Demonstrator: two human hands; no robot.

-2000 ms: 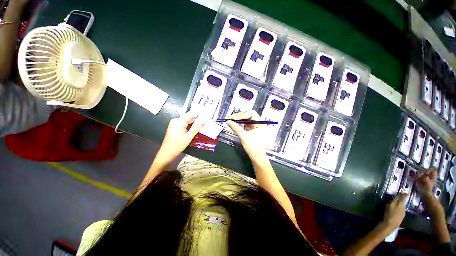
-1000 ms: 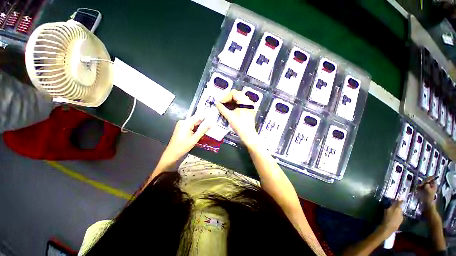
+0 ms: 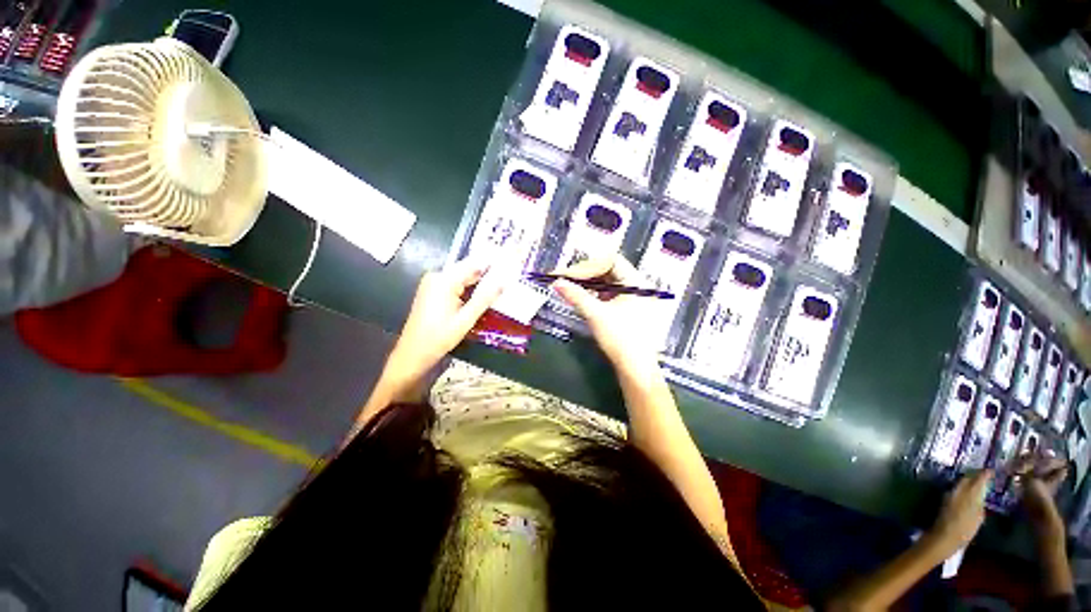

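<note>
My left hand pinches a small sticker sheet, part white and part red, over the near left edge of the clear blister tray. My right hand holds thin dark tweezers (?), lying nearly level, with the tip close to the sheet's upper edge. The tray holds two rows of white phone cases (?), each with a dark oval and black print. The far row shows red by the ovals. My right hand partly covers cases in the near row.
A cream desk fan with a cable stands at left, a mobile phone (?) behind it. A white paper strip lies beside the fan. At right, another person's hands work over similar trays. Trays of red and dark pieces are far left.
My right hand has moved from over the near-left case back down to the sheet, the tool turning level. My left hand still holds the sheet. The neighbour's hands have shifted slightly.
</note>
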